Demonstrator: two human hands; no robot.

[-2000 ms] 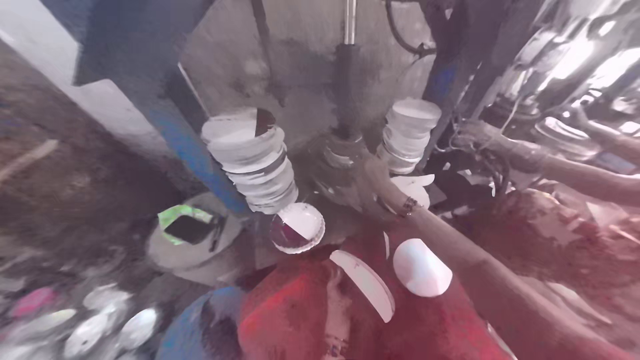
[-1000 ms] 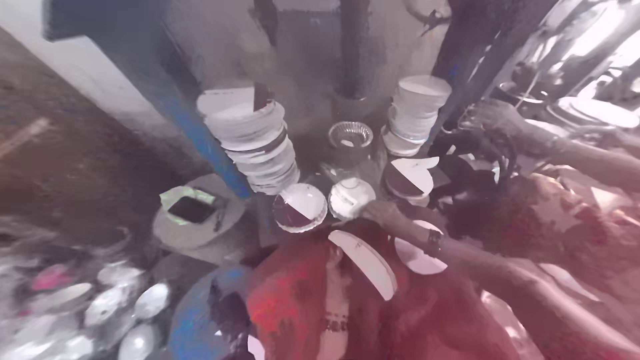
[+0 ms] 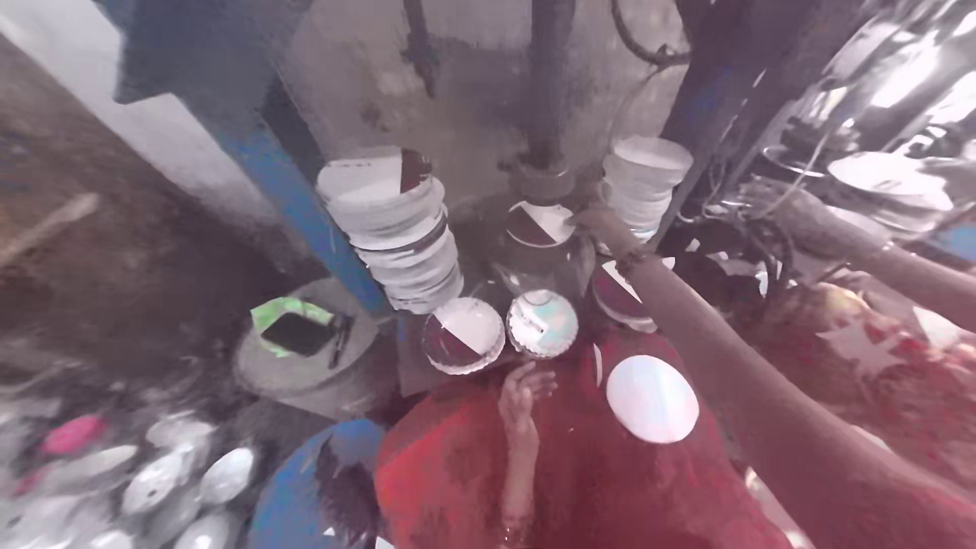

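My right hand (image 3: 602,225) reaches forward and grips the right edge of a round white and dark-red disc (image 3: 540,224), which lies over the die of a press (image 3: 543,181). Just in front of the die rests a shiny fluted dish (image 3: 542,324). My left hand (image 3: 524,390) is held palm up with its fingers apart, empty, close to that dish. A second fluted piece in white and dark red (image 3: 463,335) sits to its left. To the right, partly behind my forearm, lie more two-coloured discs (image 3: 621,296). A pale round disc (image 3: 653,399) rests on the red cloth over my lap.
Tall stacks of white discs stand left (image 3: 396,229) and right (image 3: 648,179) of the press. A round stool (image 3: 305,358) at left holds a phone (image 3: 297,333) on green paper. Shiny dishes (image 3: 156,480) lie on the floor. Another person's arm (image 3: 831,229) is at far right.
My right hand has moved forward from the shiny dish to the die, where a two-coloured disc now lies. The long pale piece over my left hand is no longer there.
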